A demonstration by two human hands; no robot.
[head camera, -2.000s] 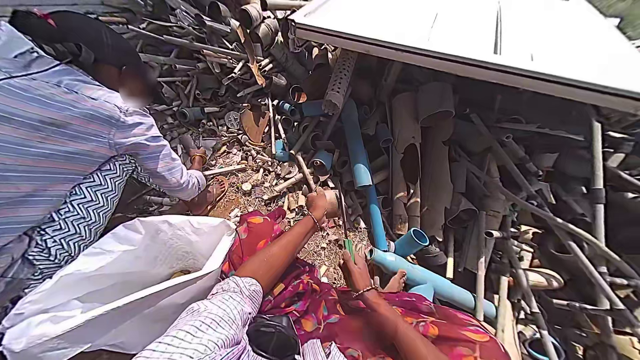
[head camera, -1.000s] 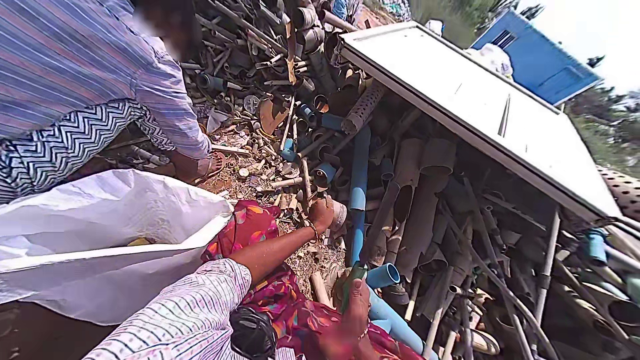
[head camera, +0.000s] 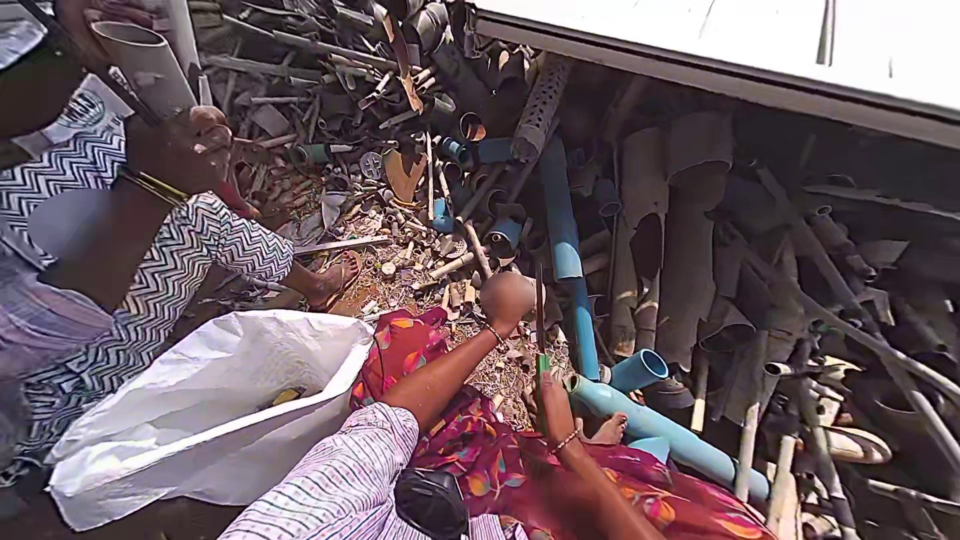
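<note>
My left hand, partly blurred, is closed on a short greyish pipe piece at the centre, above the littered ground. A thin pale pipe runs up and left from beside this hand; whether the fingers touch it is hidden. Just below and to the right, my right hand grips the green handle of a narrow-bladed tool, perhaps a saw. Its dark blade points upward, between my left hand and the pipe piece as seen from here. A patterned red cloth covers my lap.
An open white sack lies at my left. Beyond it another person's hand is beside a wide grey pipe. Blue pipes and heaped scrap pipes fill the right, beneath a white panel. A light-blue pipe lies near my foot.
The other person's arm has come up from the ground at the left, and a wide grey pipe now shows there. The view has swung about. Both my hands keep hold of their things.
</note>
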